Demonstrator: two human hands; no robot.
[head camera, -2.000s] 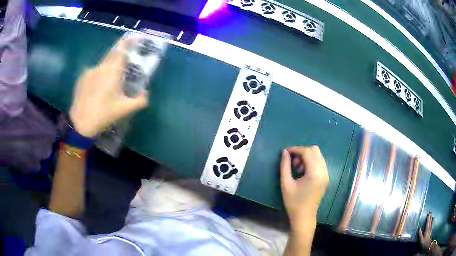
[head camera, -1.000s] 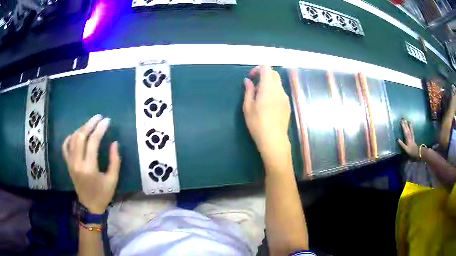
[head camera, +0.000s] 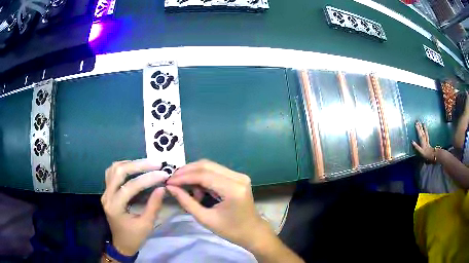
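Observation:
The four-opening metal plate (head camera: 163, 123) lies upright in view on the green bench in front of me. My left hand (head camera: 134, 198) and my right hand (head camera: 213, 192) meet over its near end, at the lowest fan-shaped opening. The fingertips of both hands are pinched together and touch or nearly touch. Anything small between them is hidden, so I cannot tell what they hold. The fingers cover the plate's near edge.
Another four-opening plate (head camera: 42, 136) lies at far left. A clear plastic tray (head camera: 329, 120) with copper-orange strips is at right. Several plates, one here (head camera: 355, 23), lie on the belt beyond the white strip. A neighbour's hand (head camera: 424, 144) rests on the bench near a copper-filled tray (head camera: 448, 100).
My hands, apart before, have come together over the plate's near end. The left hand moved right, and the right hand moved left and nearer to me. The plates on the belt shifted slightly right.

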